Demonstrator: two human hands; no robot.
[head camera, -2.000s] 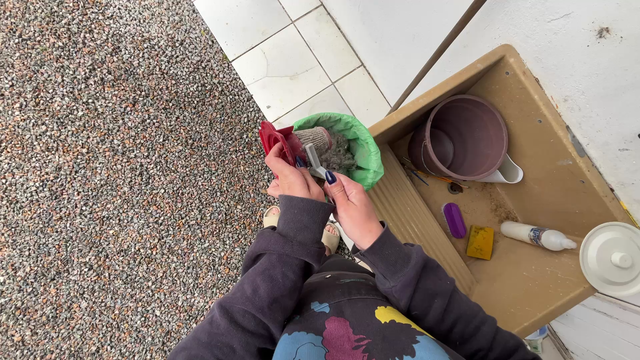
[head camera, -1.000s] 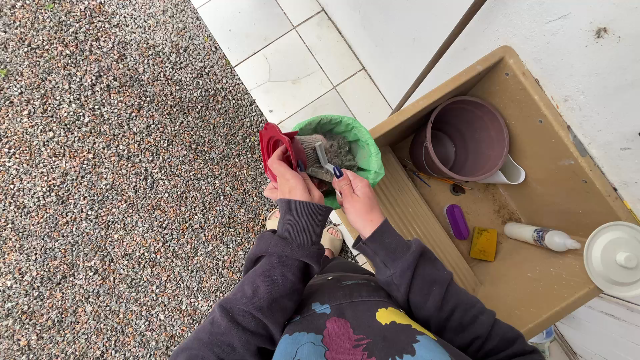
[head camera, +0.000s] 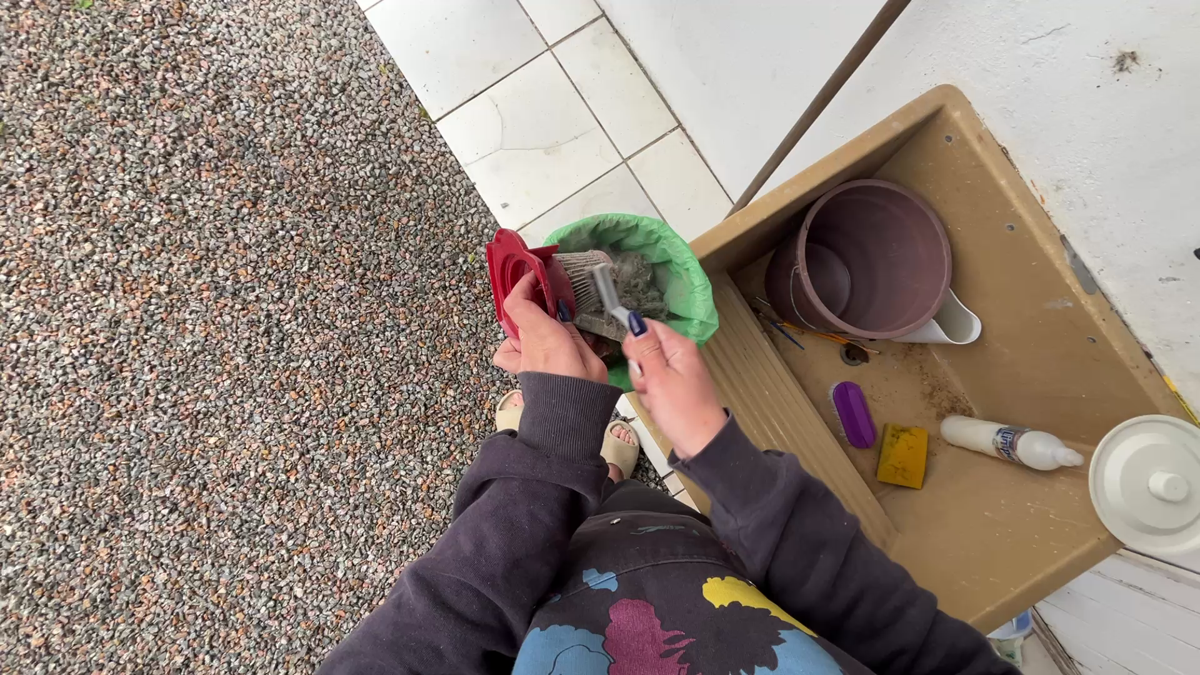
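My left hand (head camera: 553, 342) grips a red plastic part (head camera: 514, 272) with a ribbed, dusty vacuum filter (head camera: 581, 277) attached to it. In my right hand (head camera: 677, 384) is a small grey-and-white brush (head camera: 609, 292), its head close to the filter's ribs. Both hands are over the near left side of a bin lined with a green plastic bag (head camera: 689, 281). Grey dust and lint (head camera: 640, 284) fill part of the bag. Whether the brush touches the filter cannot be told.
At right, a tan utility sink (head camera: 994, 544) holds a brown bucket (head camera: 877, 253), a purple brush (head camera: 852, 414), a yellow sponge (head camera: 902, 457) and a white bottle (head camera: 1008, 442). A white lid (head camera: 1148, 483) rests at its edge. A pole (head camera: 816, 108) leans behind; gravel (head camera: 234, 328) lies left.
Since two seconds ago, my left hand has tilted the red part and filter, showing more of the ribs. My right hand and the brush have shifted right, away from my left hand.
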